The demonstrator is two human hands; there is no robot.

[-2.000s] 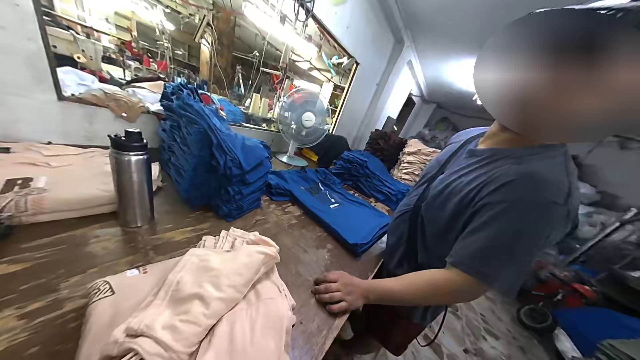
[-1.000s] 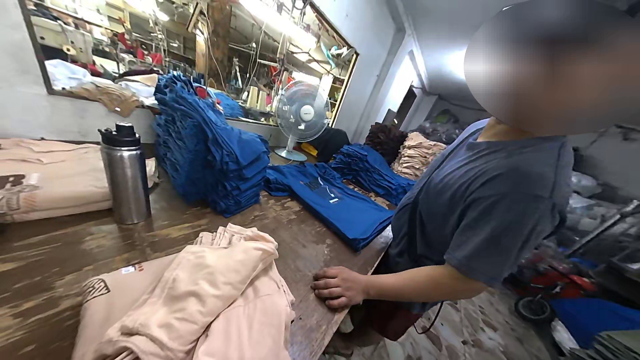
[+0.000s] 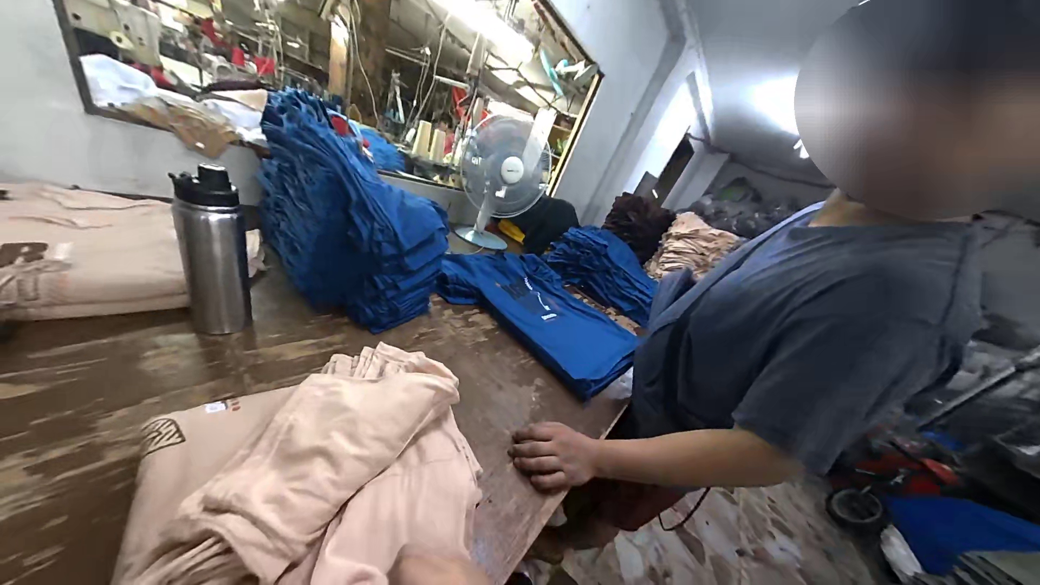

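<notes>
At the bottom edge a blurred bit of skin shows, apparently my right hand (image 3: 439,567), against the pile of beige garments (image 3: 325,455); its fingers cannot be made out. My left hand is out of view. The beige pile lies folded over on a flatter beige garment with a printed mark (image 3: 162,435). Behind it stand a steel bottle with a black lid (image 3: 215,260) and a tall stack of blue garments (image 3: 349,219). A flat blue garment with a print (image 3: 552,317) lies to the right of that stack.
A co-worker (image 3: 796,341) stands at the right, one hand (image 3: 552,457) resting on the worn wooden table (image 3: 520,382) near its edge. More beige fabric (image 3: 106,252) lies at the left. A fan (image 3: 504,171) and further blue garments (image 3: 605,264) are at the back.
The blurred hand at the bottom edge has come into view. The co-worker's hand rests on the table as before, and the garment piles look unchanged.
</notes>
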